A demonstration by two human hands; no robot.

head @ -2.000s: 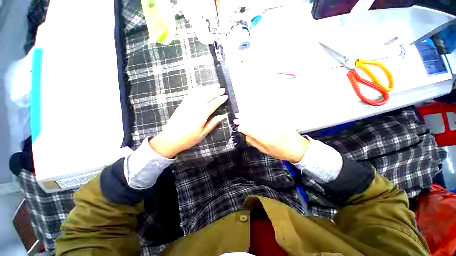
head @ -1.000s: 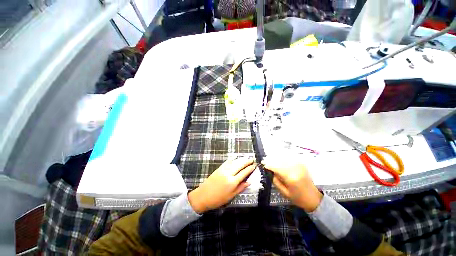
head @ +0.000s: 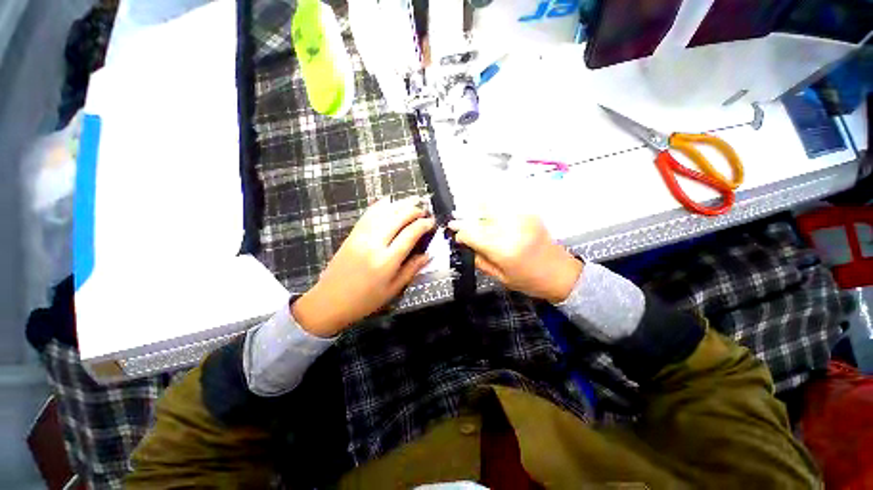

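Observation:
The plaid garment panel (head: 311, 172) lies flat on the white table with black along its left edge. A narrow black edge strip (head: 436, 177) runs along its right edge from the presser foot (head: 421, 100) down over the table's front edge. My left hand (head: 369, 263) rests at the panel's lower right corner, its fingertips pinching the edge beside the strip. My right hand (head: 517, 254) pinches the black strip just right of those fingertips. The fingers hide the exact grip. A yellow-green item (head: 323, 57) lies left of the needle.
Trimming scissors (head: 699, 172) and small thread snips (head: 546, 167) lie on the table right of the strip. A dark phone (head: 632, 29) is strapped to the machine. The ruler (head: 191, 349) lines the front edge. Plaid bundles (head: 747, 287) and a red bag (head: 842, 421) lie below right.
The view tilted up, then back down. The panel's lower edge has moved away from me, onto the table; its lower end hung nearer the lap before. Both hands stay at the strip.

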